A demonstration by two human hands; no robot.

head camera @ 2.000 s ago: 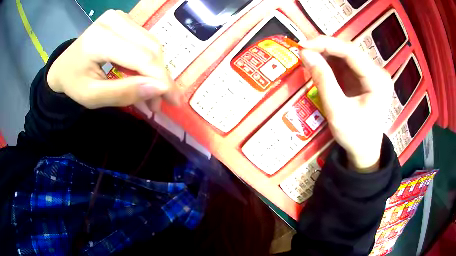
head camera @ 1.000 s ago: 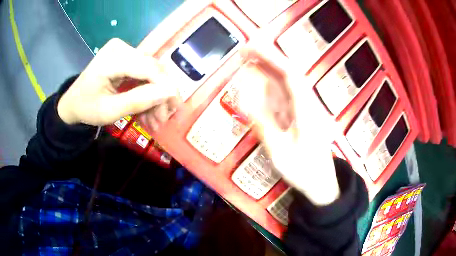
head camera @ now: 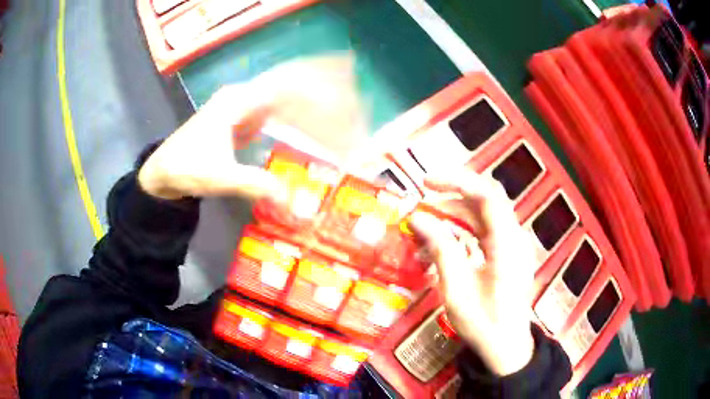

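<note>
My left hand holds a label sheet of joined red-yellow labels by its upper edge, over the near left end of the phone tray. The sheet and hand are motion-blurred. My right hand is at the sheet's right side, thumb and fingers pinched on a small red-yellow label film; whether it is still joined to the sheet cannot be told. Pale keypad phones with dark screens lie in the tray. A phone shows its keypad below my right hand; its screen end is hidden.
Stacked red trays stand at the right, with dark phones on top. Another red tray lies at the upper left on the green bench. A pale strip crosses the bench. More labels lie at the lower right. Grey floor is at the left.
The label sheet has come up from under my left hand into full view. My right hand has moved from the phone to the sheet. The tray sits lower and farther right in view.
</note>
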